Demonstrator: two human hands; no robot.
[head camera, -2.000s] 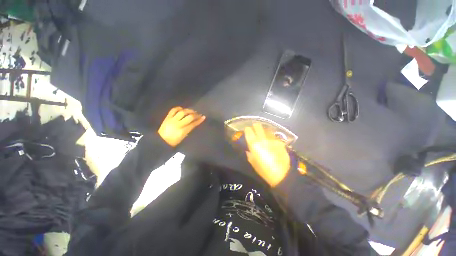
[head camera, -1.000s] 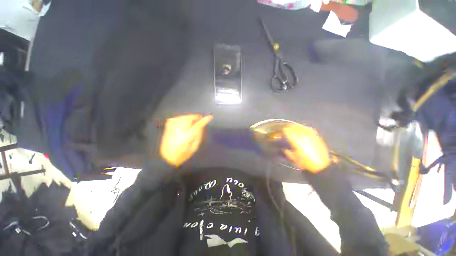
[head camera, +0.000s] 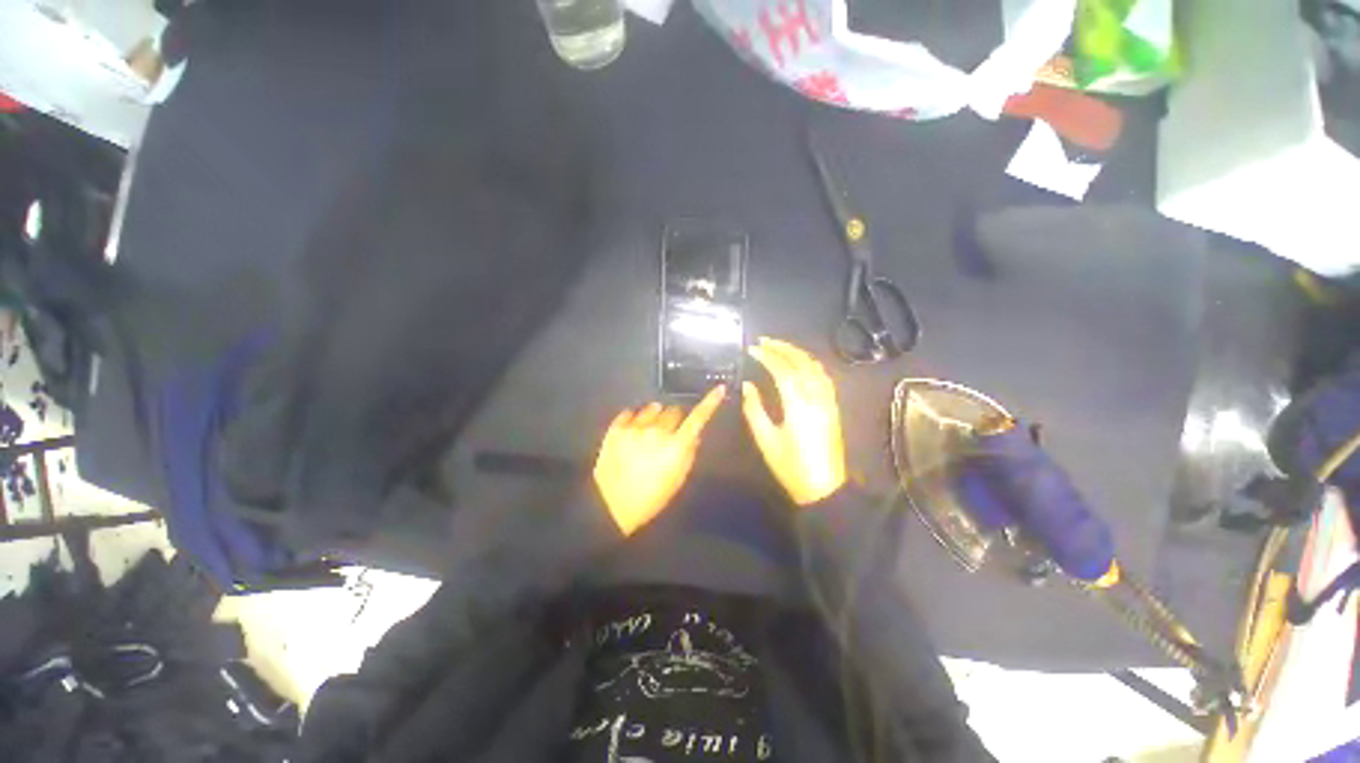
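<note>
The smartphone (head camera: 703, 306) lies flat on the dark table cover, its screen dark with a bright reflection. My left hand (head camera: 652, 458) is at its lower edge, the index finger reaching the bottom of the phone. My right hand (head camera: 795, 422) is at the phone's lower right corner, fingers slightly spread, holding nothing. The steam iron (head camera: 1029, 492) stands to the right of my right hand, not held, with its blue cloth-wrapped handle and silver pointed soleplate showing. A dark fabric strip (head camera: 525, 465) lies left of my left hand.
Shears (head camera: 861, 276) lie beyond the iron. The iron's hose (head camera: 1166, 629) runs to the lower right. A bottle (head camera: 585, 30), a plastic bag (head camera: 858, 67), a red-brown object (head camera: 1068, 115) and a white box (head camera: 1253, 134) are at the far side. Black and navy garment pieces (head camera: 209, 447) hang over the left edge.
My right hand has let go of the iron and moved left to the phone. My left hand has moved right to the phone's lower edge. The iron now sits farther right, turned.
</note>
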